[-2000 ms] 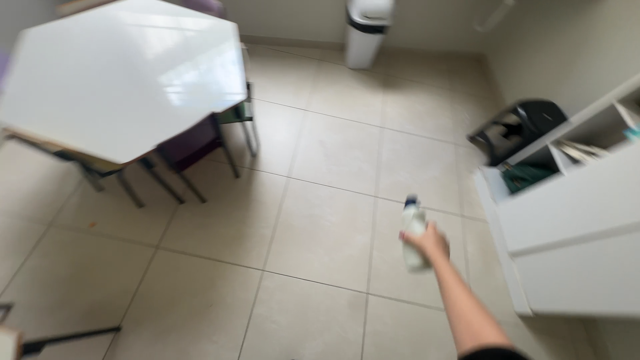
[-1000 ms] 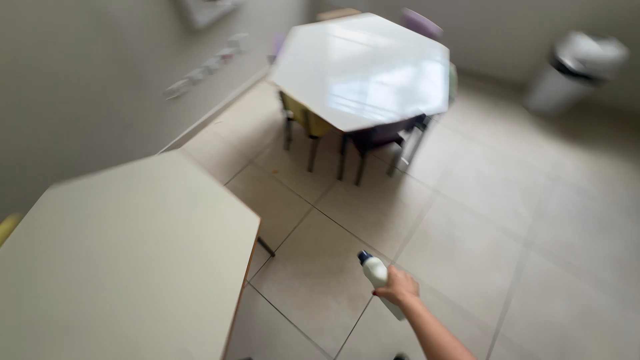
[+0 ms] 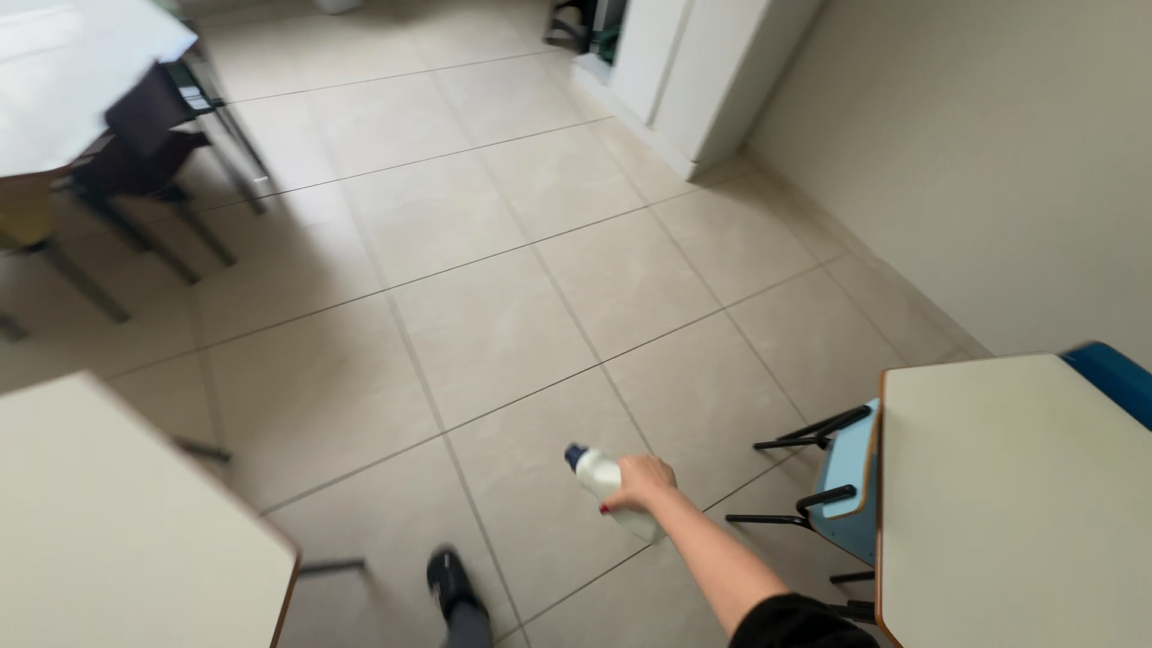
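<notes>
A pale, whitish plastic bottle [image 3: 594,471] with a dark blue cap [image 3: 575,456] is gripped in my right hand [image 3: 643,483], low and right of the middle of the head view. The fingers wrap around its body, and the thumb, with a red nail, lies along the near side. The bottle tilts, its cap pointing up and to the left over the tiled floor. A black sleeve covers the upper part of that arm. My left hand is out of view.
Light tables stand at lower left [image 3: 117,522] and right [image 3: 1017,495], the right one with a light blue chair [image 3: 850,463]. Upper left are a white table [image 3: 72,81] and dark chair [image 3: 148,126]. A white cabinet [image 3: 702,81] stands by the wall. My black shoe [image 3: 447,580] is on the floor.
The view has swung widely, left and then back right. The right hand still grips the bottle. A table with a light blue chair has come into view at the right.
</notes>
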